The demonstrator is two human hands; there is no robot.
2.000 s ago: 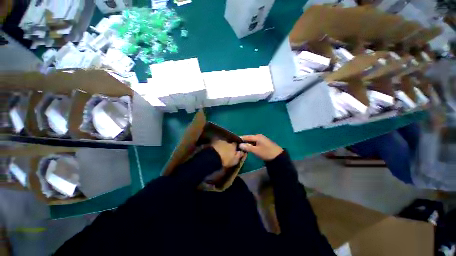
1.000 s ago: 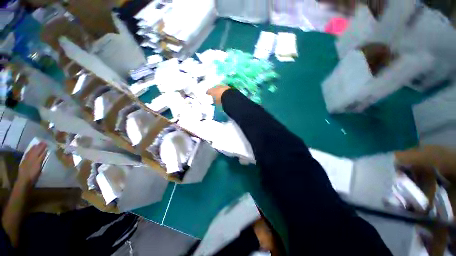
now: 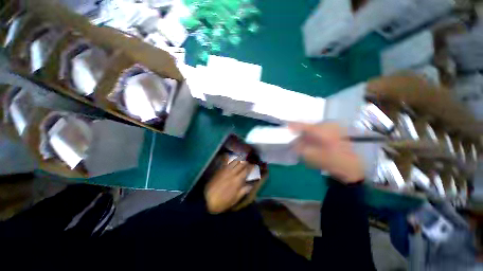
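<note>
An open retail box (image 3: 205,168), white outside and brown inside, stands tilted at the table's near edge in front of me. My left hand (image 3: 227,185) reaches into it, its fingers against a small white piece (image 3: 254,172); whether they grip it is unclear. My right hand (image 3: 333,151), blurred, holds a small white box (image 3: 271,135) above the table, just right of the open box. A row of small white accessory boxes (image 3: 286,103) lies behind it.
Open retail boxes with wrapped products (image 3: 143,98) stand in rows at left. More filled boxes (image 3: 389,172) stand at right. White packets (image 3: 159,24) and a green heap (image 3: 220,24) lie at the back, with closed white boxes (image 3: 328,32) beyond. A thin dark streak crosses near my right hand.
My right hand has come back from the white packet pile and now holds a small white box. My left hand is now inside the open box. The view has turned right.
</note>
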